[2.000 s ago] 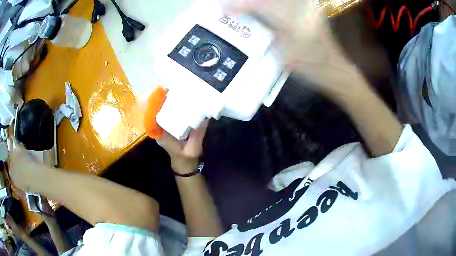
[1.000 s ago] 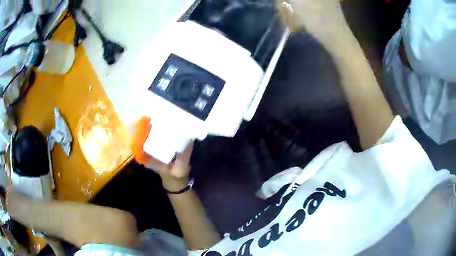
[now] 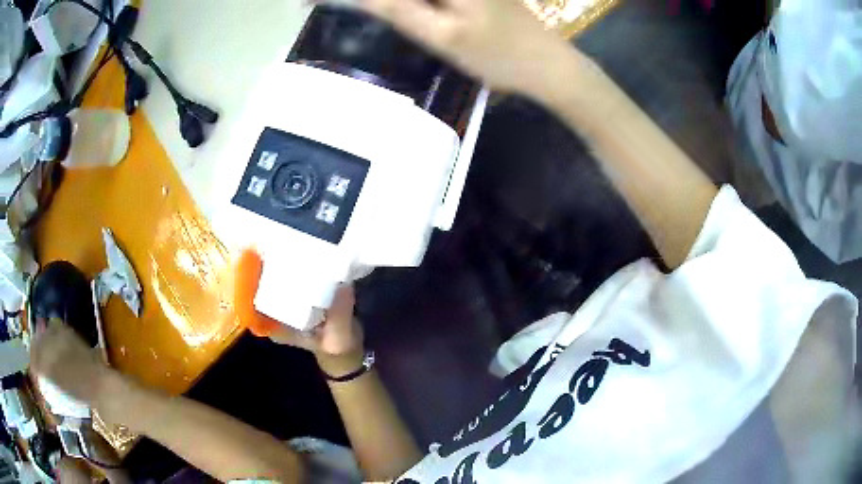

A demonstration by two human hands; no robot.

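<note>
A white security camera (image 3: 397, 156) is held up in front of me, with its black lens panel (image 3: 301, 184) facing up and its dark, glossy end toward the top edge. My left hand (image 3: 331, 326), with an orange finger cot (image 3: 248, 288), grips the narrow white mounting arm (image 3: 293, 288) from below. My right hand (image 3: 454, 33) is over the dark end (image 3: 369, 47), its fingers partly cut off by the top edge. No cloth shows in it, and I cannot tell whether it holds anything.
Black cable connectors (image 3: 194, 121) lie on the pale mat (image 3: 189, 47). A crumpled grey-white rag (image 3: 121, 274) is on the orange bench (image 3: 180, 354). Another person's hand (image 3: 71, 364) is on another camera with a black end (image 3: 62, 298). White parts and cables crowd the left edge.
The camera and my left hand have moved left and down, uncovering its dark end. My right hand has left the white housing for the dark end. The other person's hand has shifted.
</note>
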